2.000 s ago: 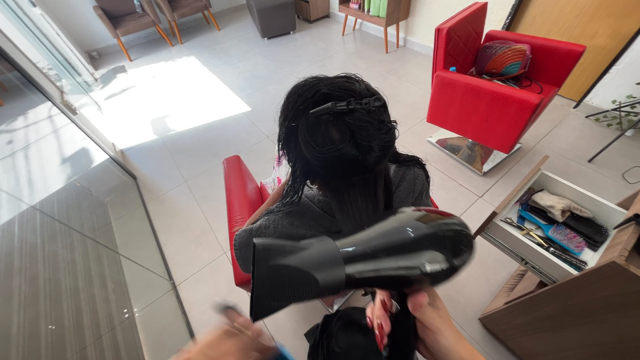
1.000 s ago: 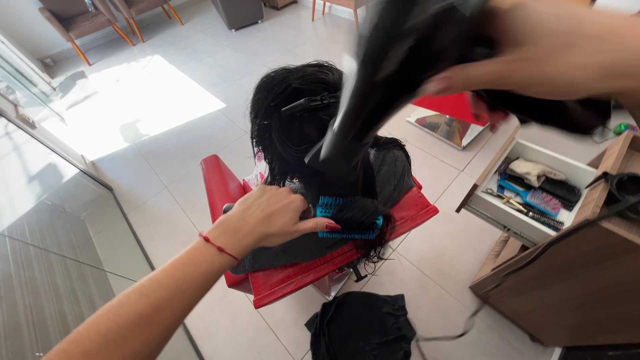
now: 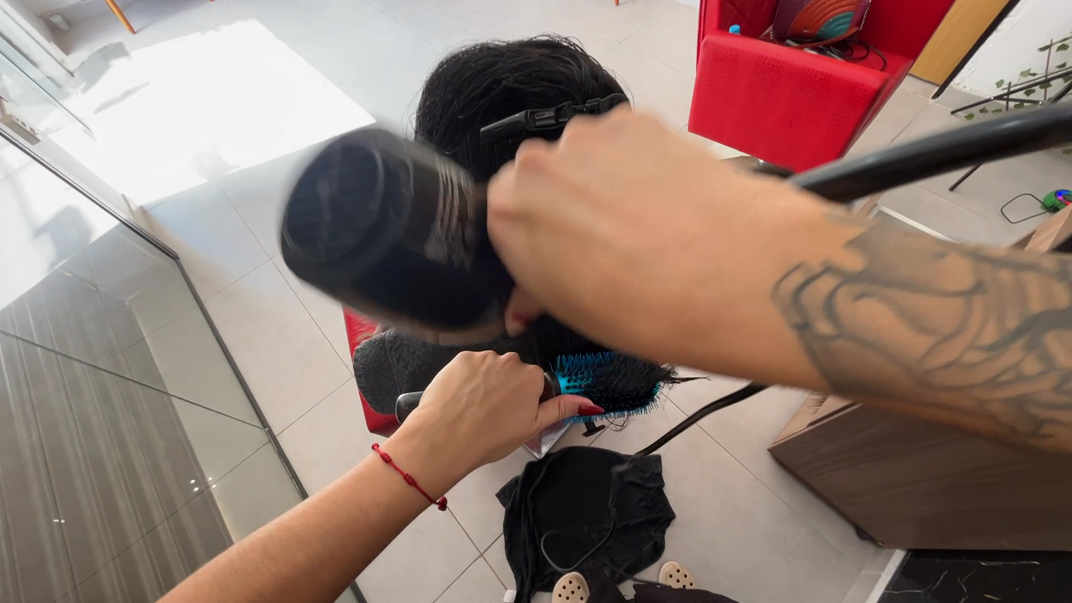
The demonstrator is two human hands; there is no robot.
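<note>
My left hand (image 3: 486, 402) is closed around the handle of a blue round hairbrush (image 3: 607, 383); strands of black hair lie over its bristles. Above it, my right hand (image 3: 603, 226) grips a black hair dryer (image 3: 385, 230), blurred, with its rear end toward the left; its nozzle is hidden. A seated person's black hair (image 3: 519, 79) is in front of me, seen from behind, with a black sectioning clip (image 3: 544, 117) across it. Part of a dark covering (image 3: 398, 364) shows over the person's shoulder, at the left of the brush.
A red chair (image 3: 783, 96) holding a colourful bag (image 3: 816, 18) stands at the upper right. Below my right forearm is a wooden cabinet (image 3: 913, 477). The black dryer cord (image 3: 708, 410) hangs near a black cloth item (image 3: 586, 511) low in view. Glass panels (image 3: 109, 402) line the left.
My right hand and the dryer have moved from the upper right to in front of the person's hair. My left hand still holds the brush in the hair ends.
</note>
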